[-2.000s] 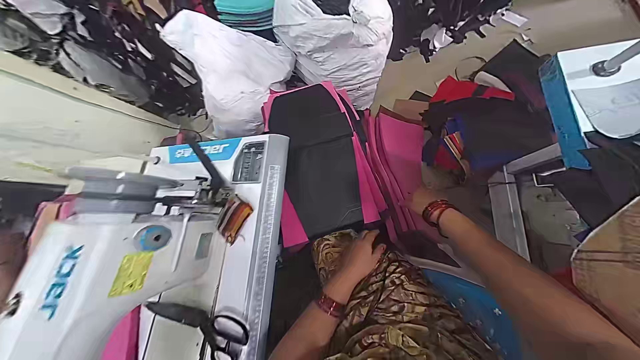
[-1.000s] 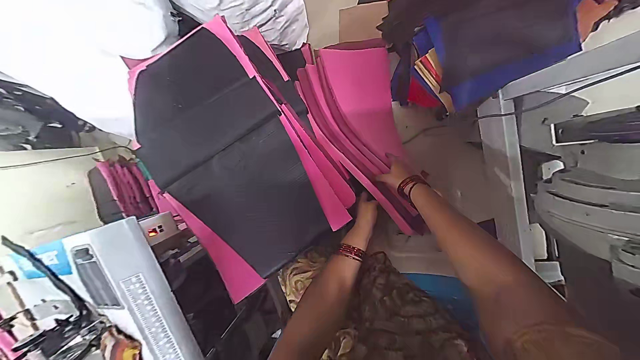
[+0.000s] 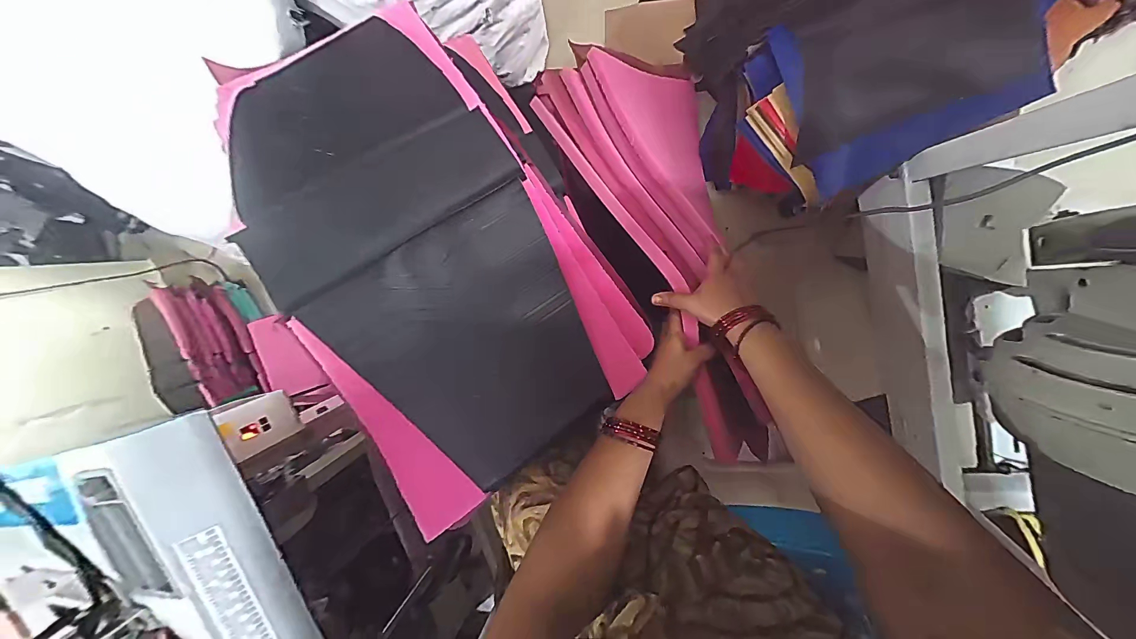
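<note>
Several layered pink sheets (image 3: 648, 151), perhaps fabric, hang in curved folds right of centre. My right hand (image 3: 714, 297) grips their near edge, thumb pointing left. Just below and left of it, my left hand (image 3: 679, 359) pinches the lower part of the same sheets, with its fingertips partly hidden. Both wrists wear dark red bangles. To the left of my hands lies a stack topped by a large black panel (image 3: 399, 248) with a crease across it, and pink pieces (image 3: 586, 293) stick out along its edges.
White sacks (image 3: 488, 35) stand behind the stack. At lower left is part of a sewing machine table (image 3: 195, 497). Black and blue material (image 3: 923, 89) lies at upper right beside a grey table frame (image 3: 919, 266). Patterned cloth (image 3: 710, 550) covers my lap.
The view has swung and come closer to the stacks since two seconds ago. My left hand, earlier at the near edge of the black-topped stack, is now at the pink sheets beside my right hand.
</note>
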